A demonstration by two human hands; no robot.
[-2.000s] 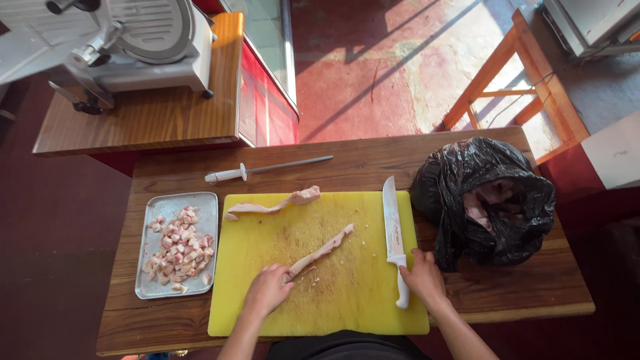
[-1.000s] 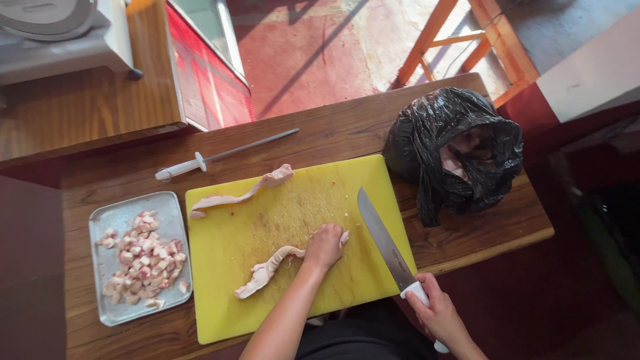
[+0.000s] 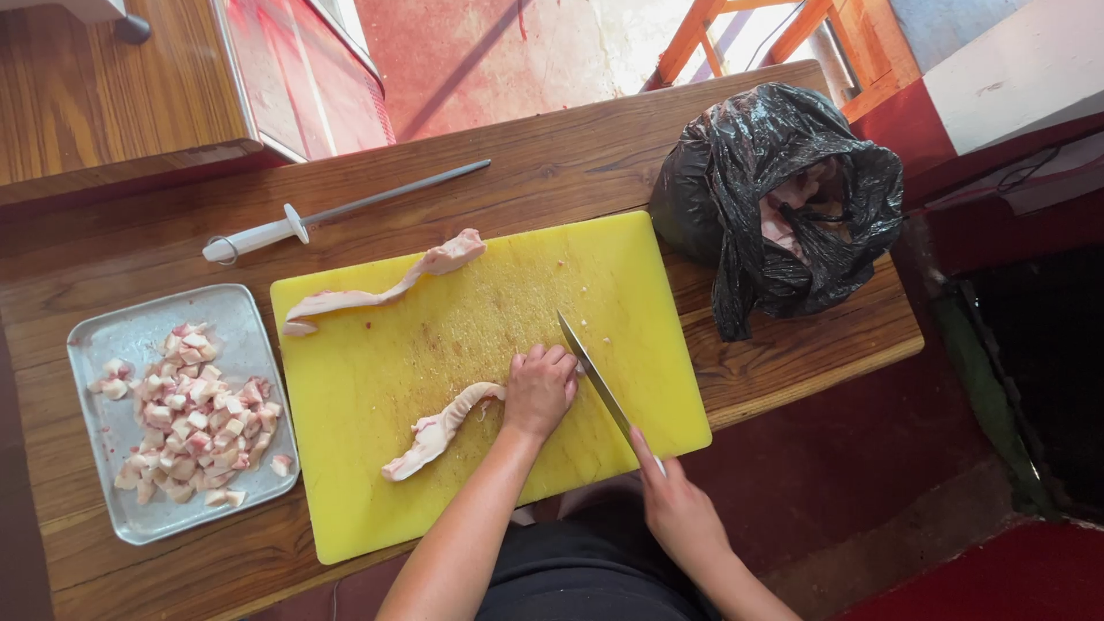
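My left hand (image 3: 542, 392) presses down on one end of a pale meat strip (image 3: 440, 431) on the yellow cutting board (image 3: 345, 509); a small tip shows past its fingers. In my right hand (image 3: 677, 509) is the white handle of a knife (image 3: 604, 385), its blade edge-down just right of that tip. Whether the blade touches the meat I cannot tell. Another meat strip (image 3: 388, 289) lies along the board's far left part. Left of the board, a metal tray (image 3: 95, 345) holds diced meat (image 3: 198, 423).
Beyond the board lies a honing steel (image 3: 371, 198) on the wooden table (image 3: 569, 164). A black plastic bag (image 3: 742, 190) with meat inside stands at the back right. A second wooden surface (image 3: 112, 95) borders the table at the upper left.
My right hand has picked up the knife, which lay on the board's right side, and brought it to the end of the strip. My left hand has moved to the strip's right end. The view has shifted.
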